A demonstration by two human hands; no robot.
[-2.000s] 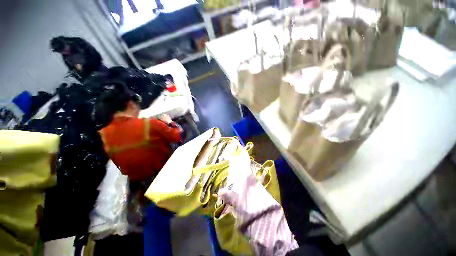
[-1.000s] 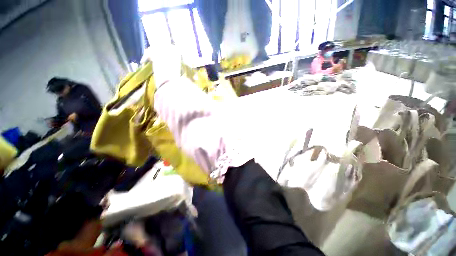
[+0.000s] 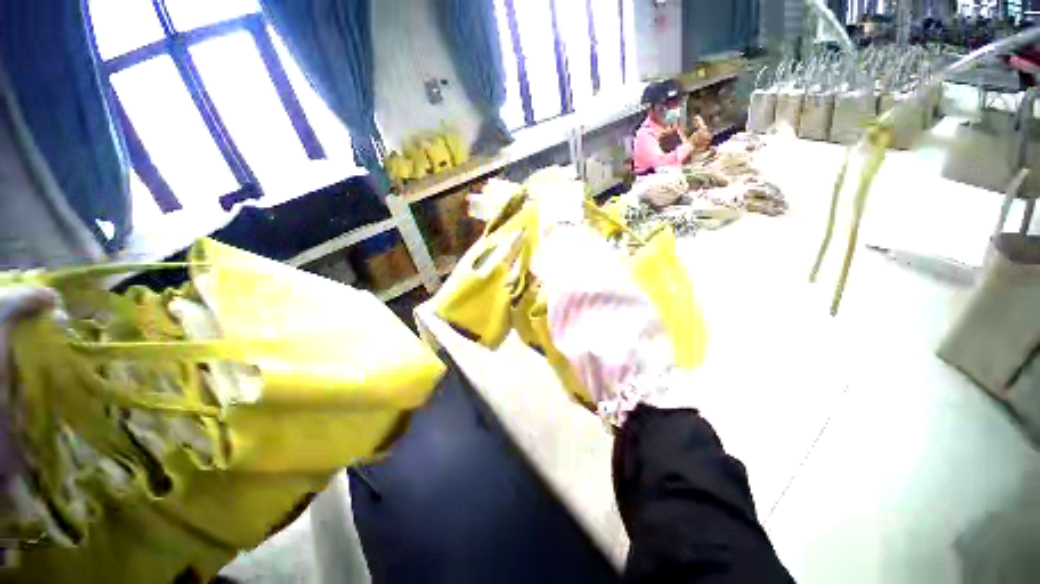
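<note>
A bunch of yellow tote bags point(image 3: 308, 376) fills the lower left, tilted, with looped straps and pale openings facing left. My left hand point(image 3: 25, 306) is mostly cut off by the left edge, a whitish blur at these bags' straps, with a bit of pinkish sleeve below. My right hand point(image 3: 557, 203), in a white glove, is washed out and shut on a second bunch of yellow tote bags point(image 3: 493, 280). These hang on both sides of my pink-striped sleeve cover, over the near corner of the white table point(image 3: 787, 376). The fingers are hidden or too bright to tell.
Taupe totes point(image 3: 992, 308) stand at the right edge, and rows of totes point(image 3: 798, 112) stand at the back. A masked person in pink point(image 3: 661, 148) sits behind a pile of taupe pieces point(image 3: 707, 188). Two yellow straps point(image 3: 846, 222) show at upper right. Shelves point(image 3: 376, 245) line the windows.
The view has swung right and the person in red is out of view. My right hand's yellow bags are now at the table's corner. A large yellow bunch has come in at left.
</note>
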